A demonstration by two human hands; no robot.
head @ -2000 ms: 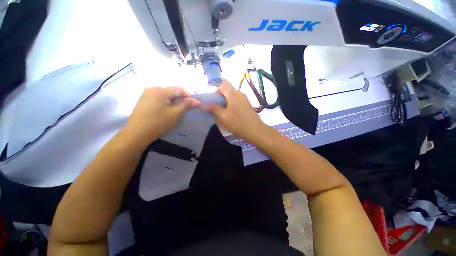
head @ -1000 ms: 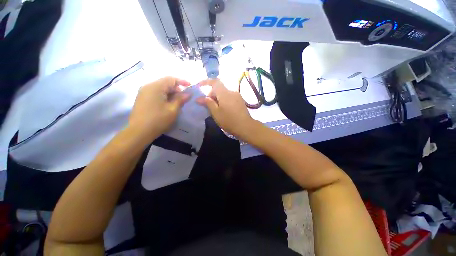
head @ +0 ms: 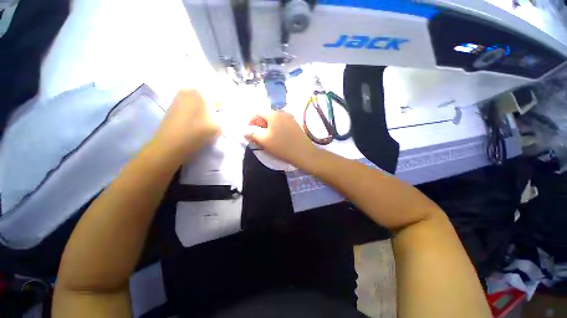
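My left hand (head: 189, 121) lies on the pale piece left of the needle area, blurred, its fingertips washed out by glare. My right hand (head: 276, 133) is just below the blue-grey guard (head: 275, 90), fingers curled at the edge of the pale piece. The pale fused piece (head: 208, 218) hangs toward the lap with a black strip (head: 205, 192) across it and a black panel (head: 266, 192) beside it. A larger pale piece (head: 93, 158) with a dark seam line lies at left. The presser foot is lost in glare.
The sewing machine head (head: 373, 42) spans the top. Scissors (head: 327, 118) and a curved black piece (head: 371, 118) lie right of the needle area. A ruler strip (head: 429, 159) edges the table. A black cable (head: 495, 140) and red basket (head: 505, 302) are at right.
My left hand has moved away from my right hand and turned knuckles up. The pale piece between them now lies flatter. The view has shifted slightly, and the machine appears lower.
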